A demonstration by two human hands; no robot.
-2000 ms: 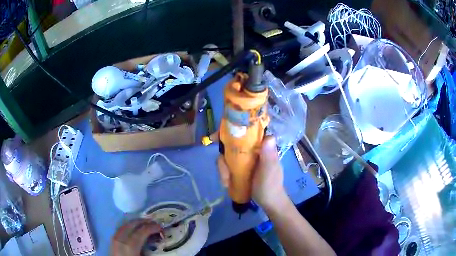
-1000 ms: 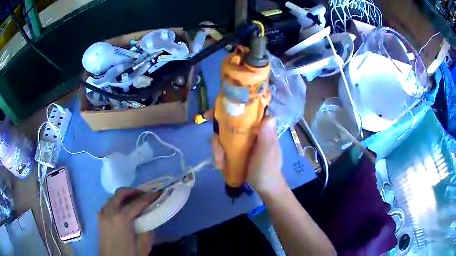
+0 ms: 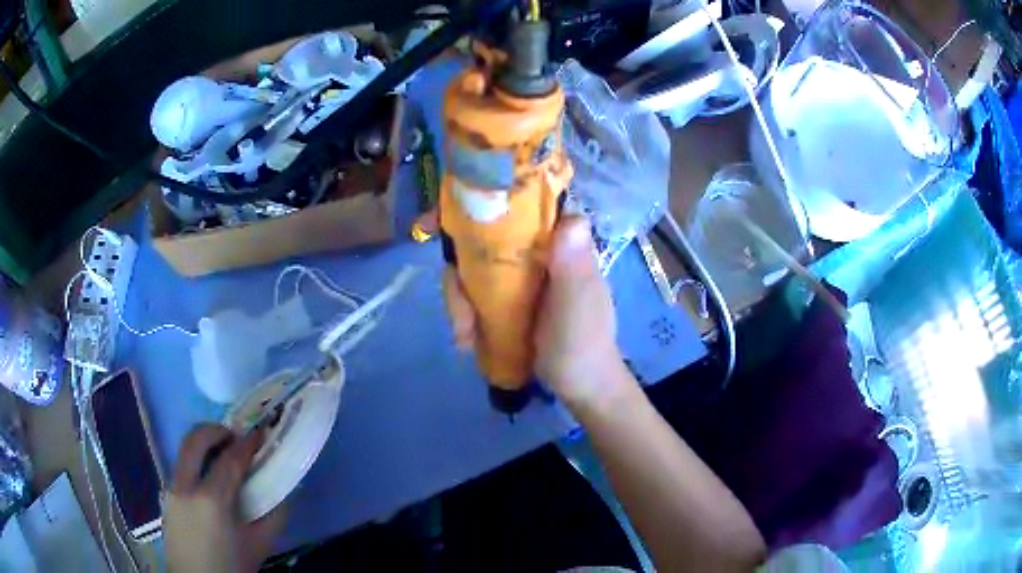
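The orange electric screwdriver (image 3: 499, 224) hangs upright, bit down, with a black cord at its top. My right hand (image 3: 574, 319) is closed around its lower body. My left hand (image 3: 219, 487) holds the round white housing (image 3: 297, 448), which is tilted on edge over the front of the blue mat. A pale strip with a narrow end (image 3: 375, 308) sticks out from the housing toward the screwdriver. The bit is to the right of the housing and does not touch it. A white rounded unit on a thin cable (image 3: 230, 356) lies behind the housing.
A cardboard box (image 3: 280, 237) of white parts stands behind the mat. A power strip (image 3: 101, 280) and smartphone (image 3: 129, 453) lie at the left. A clear bag (image 3: 616, 151), clear tub (image 3: 745, 235) and large white part (image 3: 846, 151) are at the right, beside a turquoise-lined crate (image 3: 930, 302).
The housing has gone from lying nearly flat to tilted on edge in my left hand. The screwdriver and right hand sit slightly further left and higher. The phone screen has gone dark.
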